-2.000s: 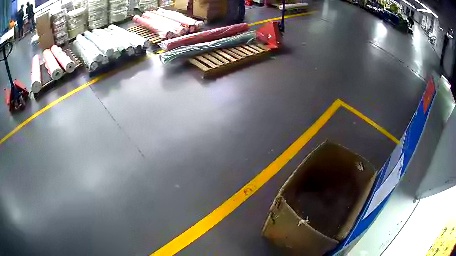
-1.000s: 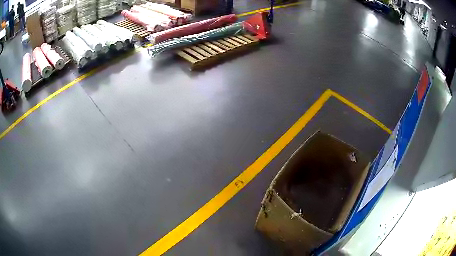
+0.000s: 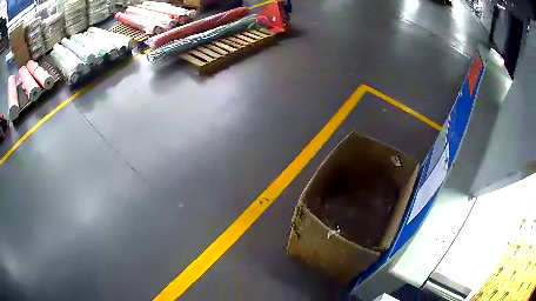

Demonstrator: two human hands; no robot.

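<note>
No hand is in view. Nearest in front stands a large open brown cardboard box (image 3: 335, 256) on the grey floor, beside the machine's blue-edged side panel (image 3: 446, 147). Its inside is dark, and I cannot tell what lies in it. A small pale scrap hangs on its near rim. At the lower right edge a piece of yellow printed fabric (image 3: 510, 267) with small dark marks shows, cut off by the picture's edge, beside a bright white surface (image 3: 493, 226).
Yellow floor lines (image 3: 264, 200) run past the box. Across the aisle are a wooden pallet (image 3: 226, 52) with a red roll (image 3: 200, 28) and a green wrapped roll (image 3: 203, 43), a red pallet jack (image 3: 272, 17), and several white rolls (image 3: 94, 48) and red-and-white rolls (image 3: 29, 83).
The view has turned right and down, so the box, pallets and floor lines sit further left and higher. More of the machine's side and yellow fabric shows at the lower right.
</note>
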